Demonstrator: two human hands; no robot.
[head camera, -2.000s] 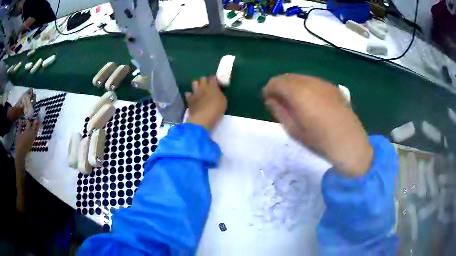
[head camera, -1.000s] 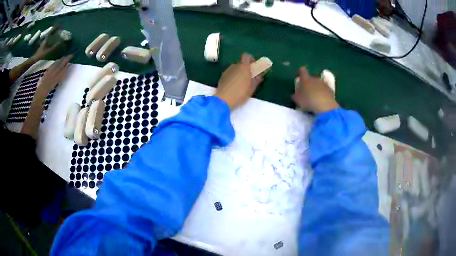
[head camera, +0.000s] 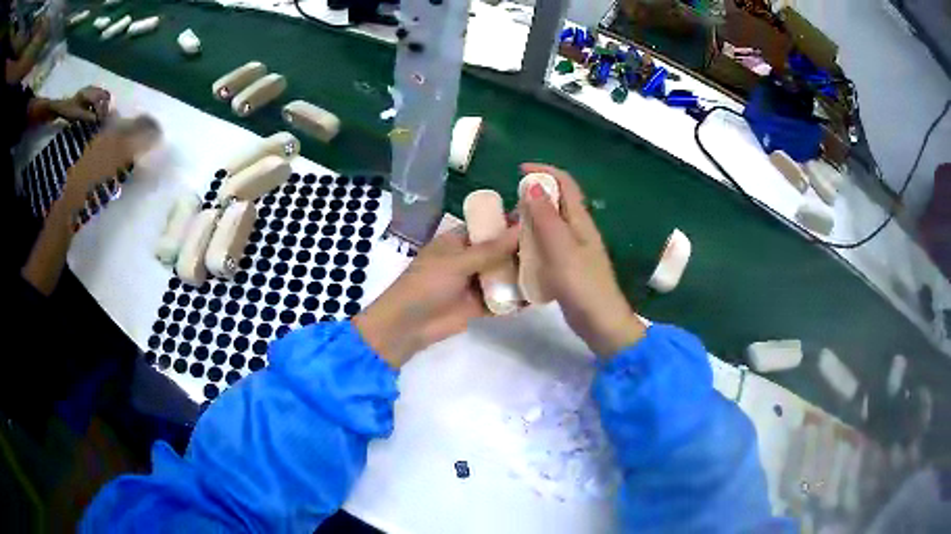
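Note:
My left hand (head camera: 422, 287) holds a cream device housing (head camera: 486, 216) over the near edge of the green belt. My right hand (head camera: 571, 256) holds a second cream housing (head camera: 538, 276) close beside it, with a fingertip near its upper end. Both housings stand roughly upright, side by side. My fingers hide parts of both. Small clear pieces (head camera: 547, 433) lie scattered on the white tabletop below my hands. A small dark marked tab (head camera: 462, 469) lies to their left.
Plastic-wrapped post (head camera: 425, 115) left of my hands at the belt edge. Rows of black round pads (head camera: 297, 261) with cream housings (head camera: 232, 238) on them at left. Green belt (head camera: 615, 198) carries more housings. Another person's hands (head camera: 115, 151) at far left. Tray of housings (head camera: 819, 448) at lower right.
My hands have come back from reaching over the belt and together, now with a housing in each. The view has shifted, so the post and belt appear further right.

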